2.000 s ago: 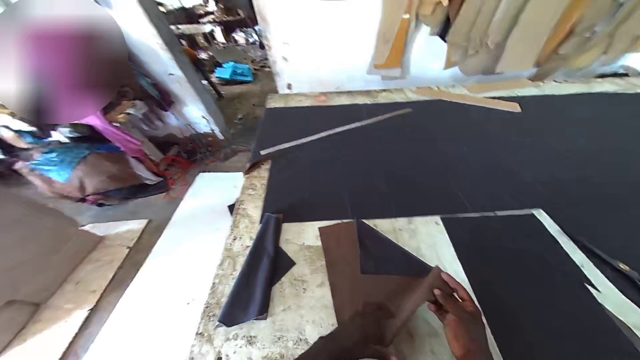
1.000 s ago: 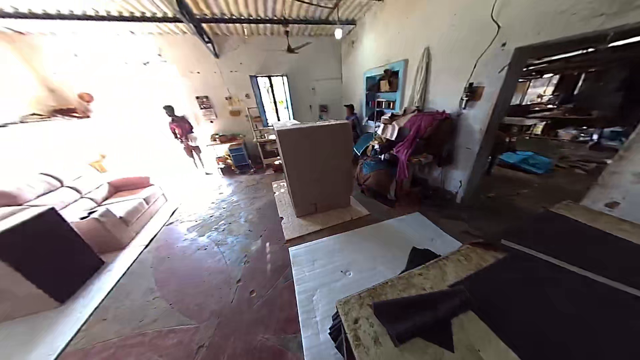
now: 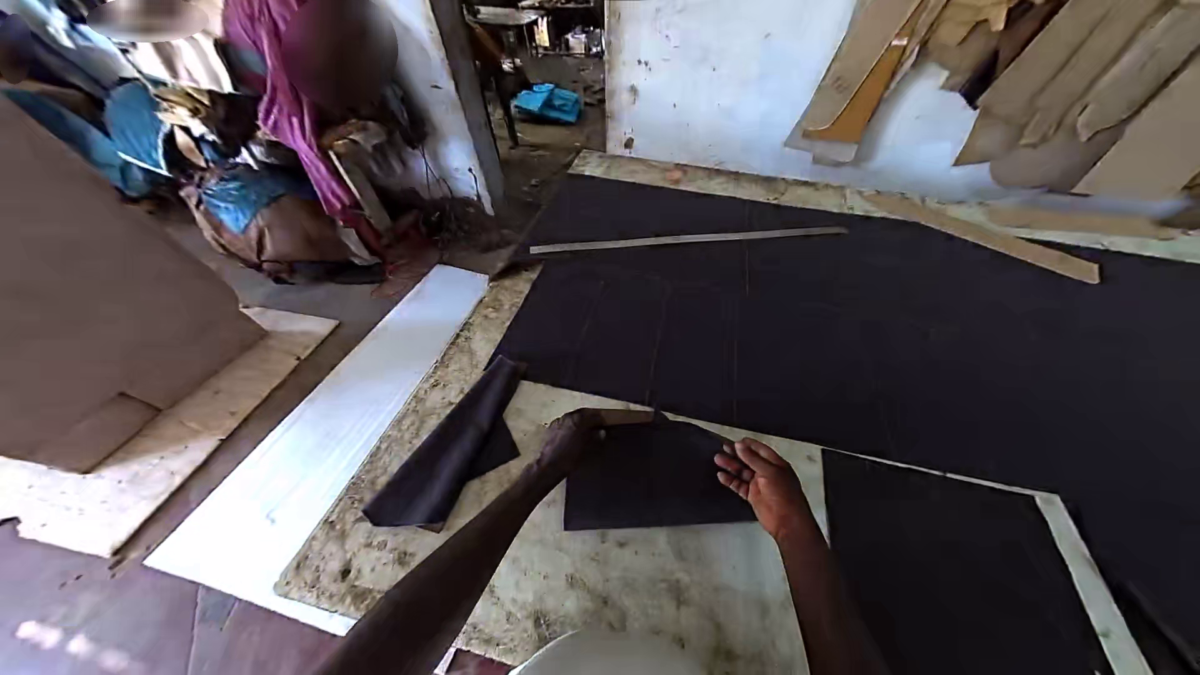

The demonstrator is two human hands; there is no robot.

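Observation:
A dark piece of sheet material (image 3: 656,483), cloth or leather, lies on the worn table board with its far edge slightly raised. My left hand (image 3: 577,436) is at its far left corner, the fingers on its edge. At the far right corner is my right hand (image 3: 757,473), its thumb and fingertips at the edge; whether they pinch it is unclear. Left of my left hand lies a folded dark piece (image 3: 450,450). A large dark sheet (image 3: 797,319) covers the far part of the table, and a smaller dark piece (image 3: 947,562) lies at the right.
A pale straight strip (image 3: 689,240) and a brown strip (image 3: 1012,246) lie on the large sheet. A white board (image 3: 347,422) adjoins the table's left edge. Brown templates (image 3: 1059,103) hang on the wall. At the far left stands a large brown block (image 3: 103,300). A partly blurred figure is behind.
Two seconds ago my right hand held up a folded piece with a brown underside; now a dark piece lies flat between both hands. The view swung left to the room and back.

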